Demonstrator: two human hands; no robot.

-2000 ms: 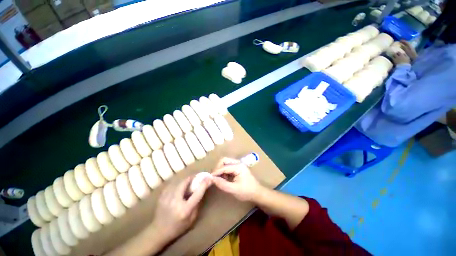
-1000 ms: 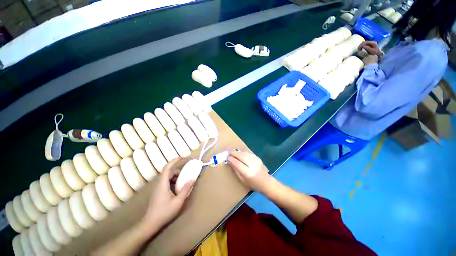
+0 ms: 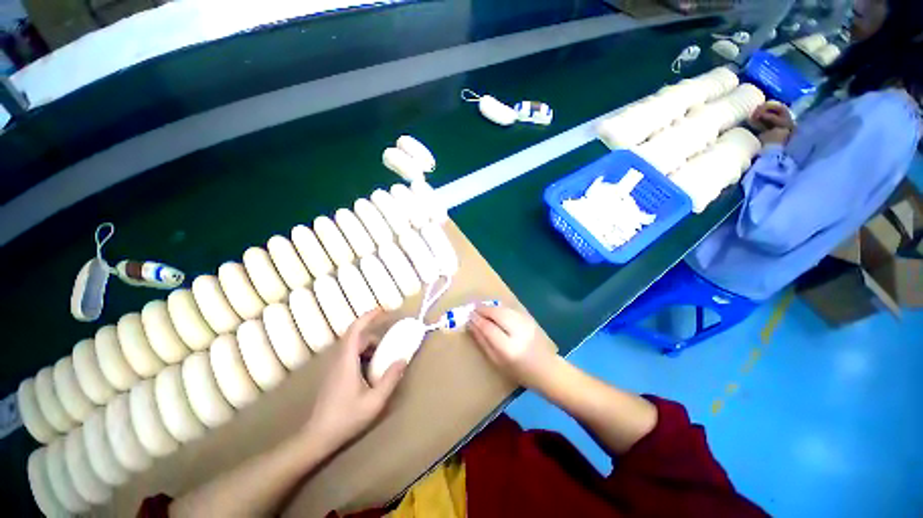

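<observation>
My left hand (image 3: 354, 379) holds a cream oval piece (image 3: 397, 347) above the brown cardboard sheet (image 3: 445, 390). A thin white cord loop (image 3: 435, 293) rises from the top of this piece. My right hand (image 3: 509, 342) pinches a white printed tag (image 3: 457, 318) with blue marks, which is joined to the piece beside the loop. Two long rows of cream oval pieces (image 3: 238, 374) stand on edge on the left of the cardboard.
A blue basket (image 3: 582, 243) with white slips (image 3: 610, 210) is right of the cardboard. Corded pieces (image 3: 495, 109) and loose ovals (image 3: 409, 158) lie on the green belt (image 3: 304, 152). Beyond the basket are stacks (image 3: 673, 106) and a person in a blue sleeve (image 3: 774, 187).
Earlier both hands were close together at the piece. They then moved apart, showing the loop, with my right hand on the tag. Since then the hands have barely moved; the view shifted slightly.
</observation>
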